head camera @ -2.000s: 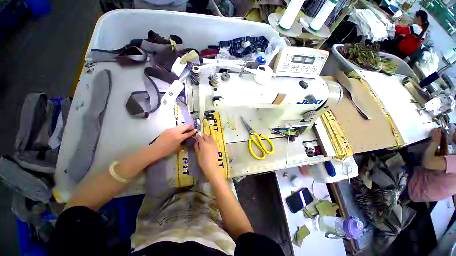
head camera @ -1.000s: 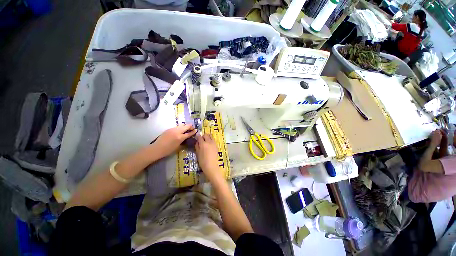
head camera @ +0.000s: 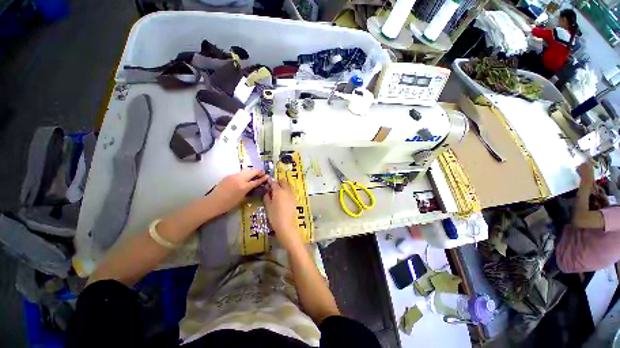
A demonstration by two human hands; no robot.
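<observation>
My left hand (head camera: 234, 188) and my right hand (head camera: 280, 204) are close together at the needle area (head camera: 268, 166) of the white sewing machine (head camera: 367, 129). Their fingertips hold a grey-brown fabric piece (head camera: 257, 190) just in front of the presser foot; the fingers cover much of it. A grey fabric part (head camera: 214, 239) hangs over the table edge under my left forearm. Narrow grey-brown strips (head camera: 194, 139) lie looped behind and left of the needle. Yellow tape with black letters (head camera: 292, 187) is stuck on the table beside my right hand.
Yellow-handled scissors (head camera: 355, 198) lie right of the needle. A long grey curved pile (head camera: 124, 173) lies at the table's left. A white bin (head camera: 265, 32) stands behind. A dark long tool (head camera: 486, 139) lies on the brown board (head camera: 500, 166). A person in pink (head camera: 588, 238) sits at right.
My hands stay at the needle. The fabric between my forearms has drawn forward, uncovering more yellow tape near the table edge. The person in pink at right has moved an arm.
</observation>
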